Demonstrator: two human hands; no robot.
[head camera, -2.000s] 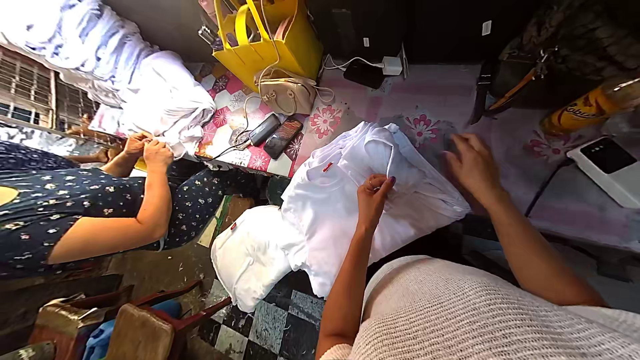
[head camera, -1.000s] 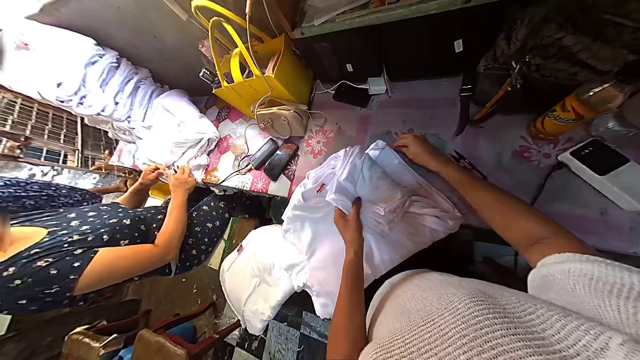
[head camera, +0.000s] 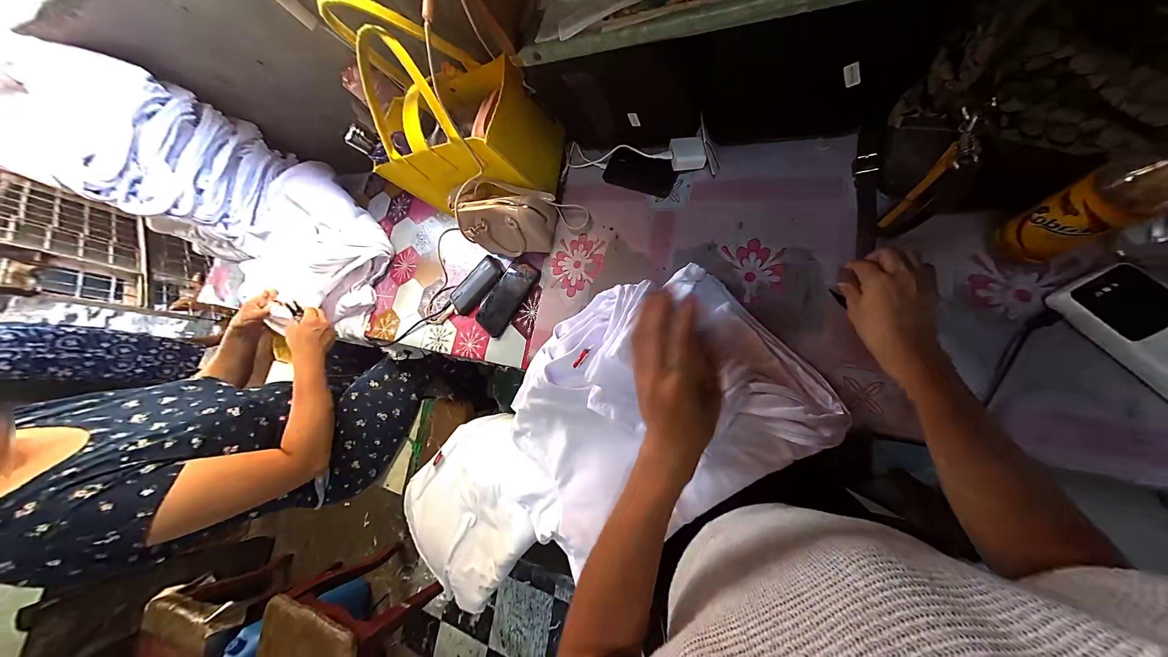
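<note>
A pile of white garments (head camera: 584, 438) with small red tags lies at the table's front edge, partly hanging over it. My left hand (head camera: 677, 370) is blurred over the upper folds, its fingers stretched out and not closed on the cloth. To the right of the pile, my right hand (head camera: 887, 306) is at the table cover with bent fingers around a small dark tool, of which only a tip shows by the thumb. What kind of tool it is cannot be told.
A yellow handbag (head camera: 525, 128), a beige pouch (head camera: 505, 219) and phones (head camera: 508, 299) sit behind left. At right are a bottle (head camera: 1063, 214) and a white device (head camera: 1118, 310). A co-worker (head camera: 228, 411) handles white cloth at left, near wooden stools (head camera: 301, 630).
My right hand has moved off the top of the garments to the table at their right and now has a small dark object. My left hand has moved up over the folds from their lower edge.
</note>
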